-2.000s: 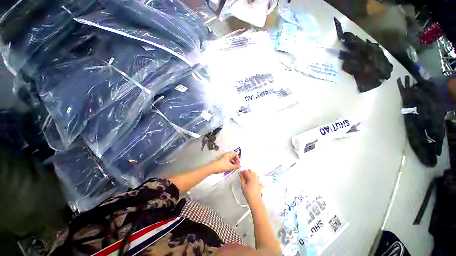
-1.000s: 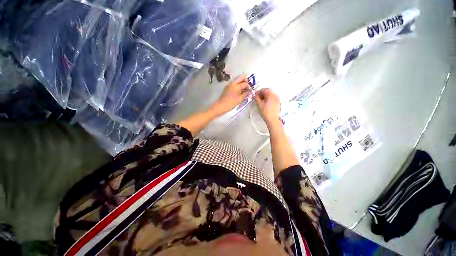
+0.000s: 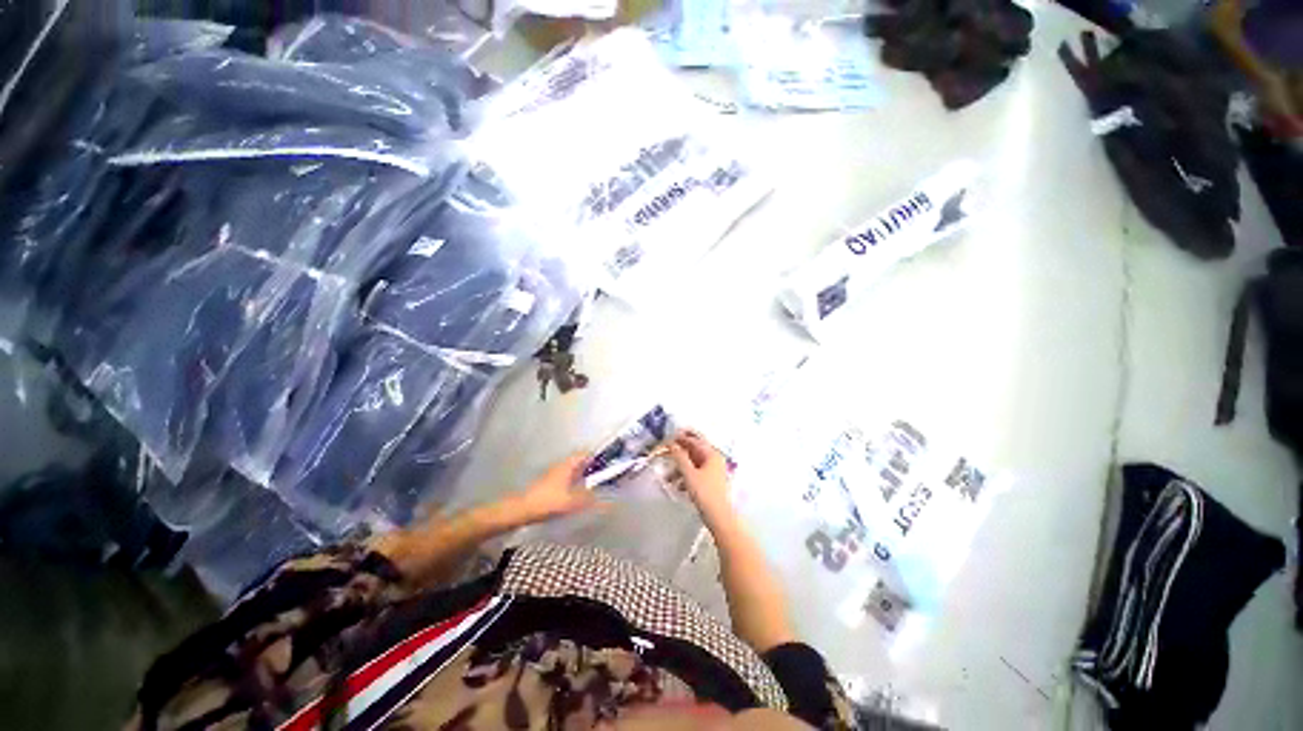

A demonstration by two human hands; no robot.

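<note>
My left hand (image 3: 560, 490) and my right hand (image 3: 696, 464) are close together near the table's front edge. Between them is a small white printed bag (image 3: 629, 450) with dark print and a pale strip along its edge. My left fingers hold its left end. My right fingertips pinch the strip at its right side. What is inside the bag is too small and overexposed to tell. A flat printed garment bag (image 3: 893, 507) lies to the right of my hands.
Bagged dark garments (image 3: 286, 300) pile up at the left, with keys (image 3: 560, 360) beside them. White printed bags (image 3: 657, 193) and a rolled one (image 3: 879, 246) lie beyond. A striped garment (image 3: 1172, 586) is at the right. Dark garments (image 3: 1165, 136) and a person's arm (image 3: 1250, 57) are far right.
The view has shifted, showing more of the table's far side. My hands have moved apart, with my left hand now at the small bag's left end and more of its dark print showing.
</note>
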